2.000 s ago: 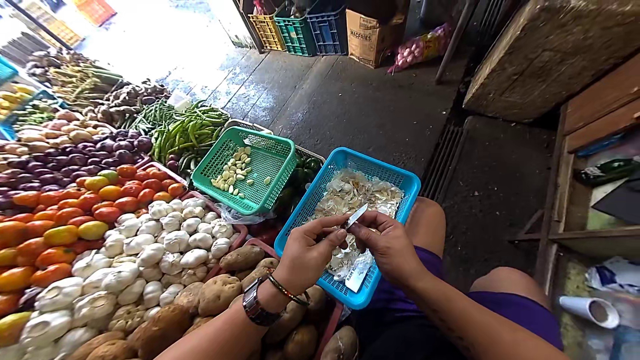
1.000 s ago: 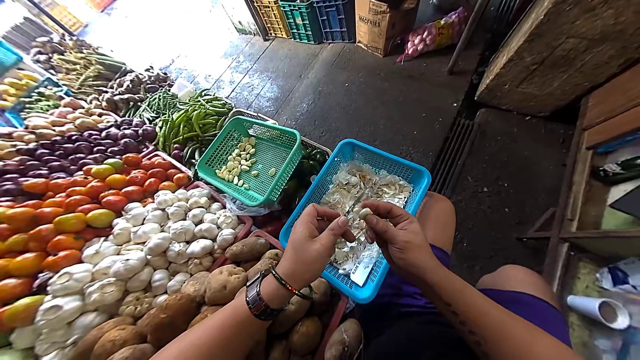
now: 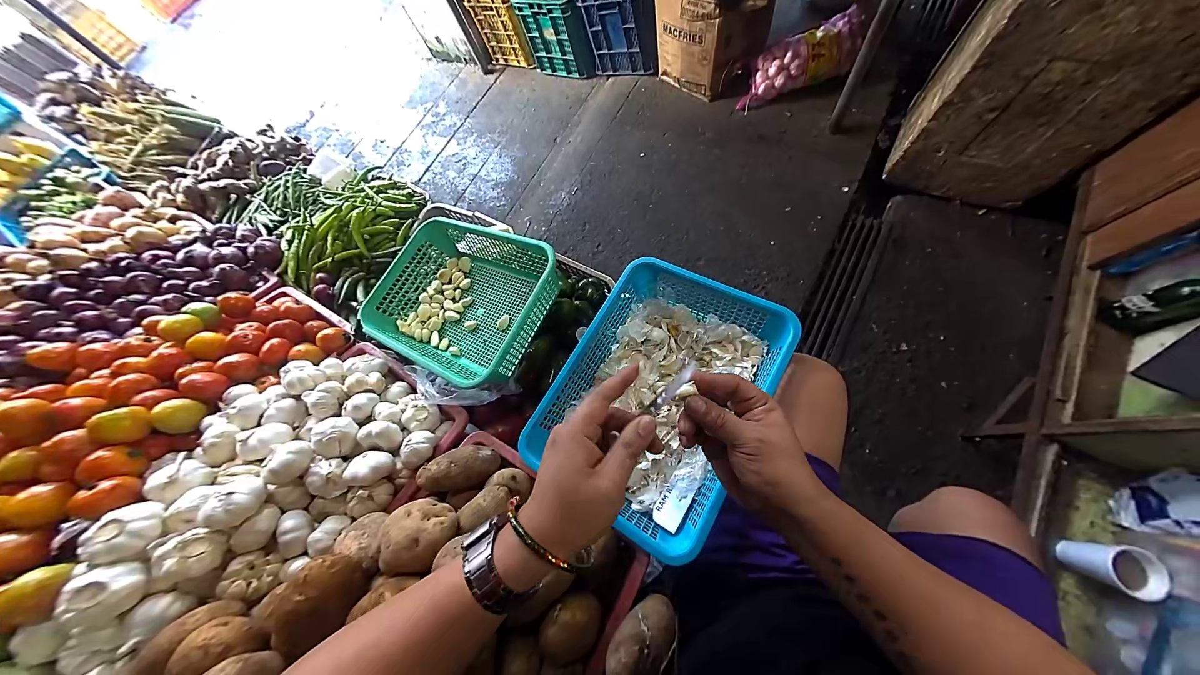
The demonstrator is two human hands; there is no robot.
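Above a blue plastic basket point(image 3: 787, 328) of garlic skins point(image 3: 675, 337), my two hands are close together. My left hand point(image 3: 600, 450), with a watch and a beaded bracelet at its wrist, has the forefinger raised and holds a small knife point(image 3: 673, 386), its blade blurred. A garlic clove point(image 3: 686, 392) is pinched between the thumb and fingers of my right hand point(image 3: 736, 427), by the blade. To the left, a green plastic basket point(image 3: 539, 281) holds peeled garlic cloves point(image 3: 445, 305).
Garlic bulbs point(image 3: 333, 436), potatoes point(image 3: 412, 534), tomatoes point(image 3: 112, 422), red onions point(image 3: 141, 281) and green peppers point(image 3: 347, 230) lie at the left. A cardboard box point(image 3: 703, 42) and plastic crates point(image 3: 553, 37) stand behind. A wooden shelf point(image 3: 1069, 394) is at the right.
The knife blade, seen upright between my fingers two seconds ago, is now a blur beside the clove. My left forefinger has lifted away from the thumb.
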